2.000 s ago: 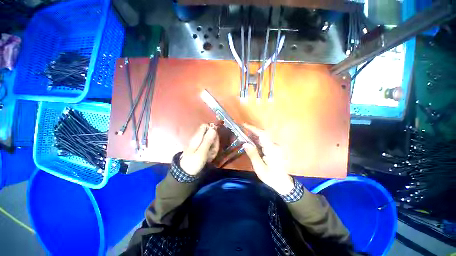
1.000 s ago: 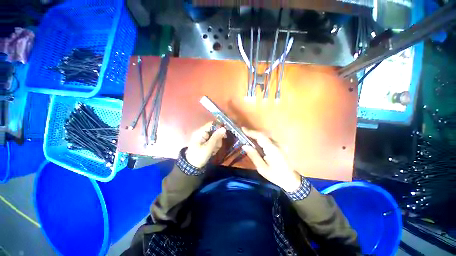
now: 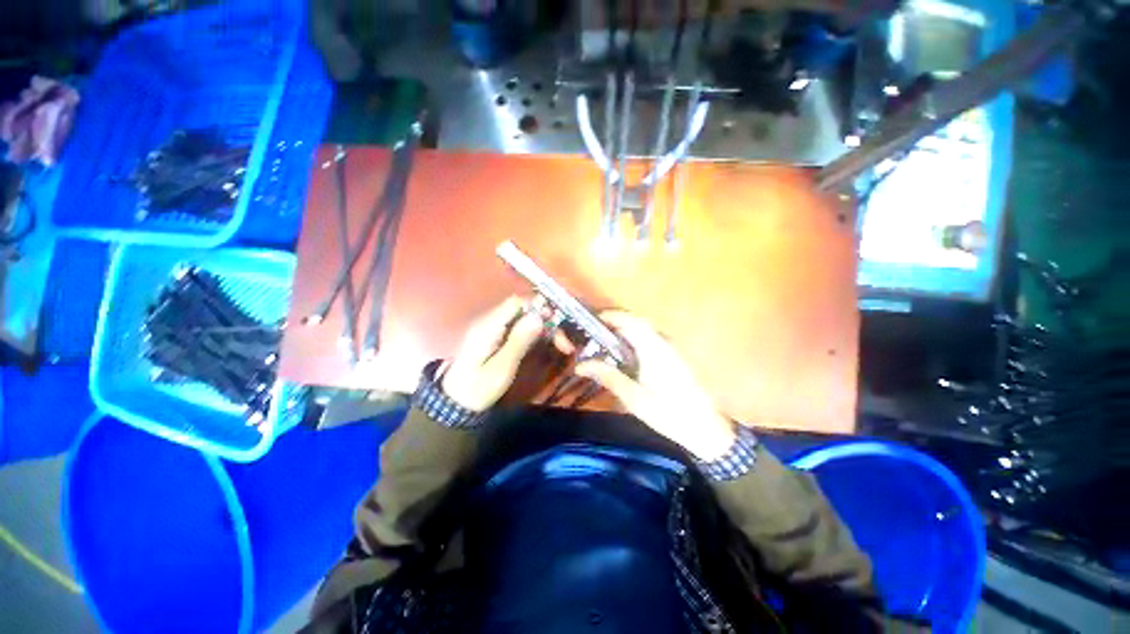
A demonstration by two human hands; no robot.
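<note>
A narrow silver loading bar is held at a slant above the orange-brown work board. My right hand grips its lower right end. My left hand is at the bar's left side, with fingertips closed on what looks like a cable end fitting. Dark cables hang below the bar between my hands. Pliers with pale handles lie open in a V at the board's far edge, among several upright-lying cables. Several black cables lie on the board's left part.
A deep-blue basket and a light-blue basket with cables stand at left. Blue tubs flank me below. The steel machine bed is beyond the board. A bar-like arm crosses upper right; a cable heap is at right.
The view has shifted slightly. My right thumb and fingers have moved a little on the bar, and my left fingertips are nearer its underside. The bar stays at a similar slant.
</note>
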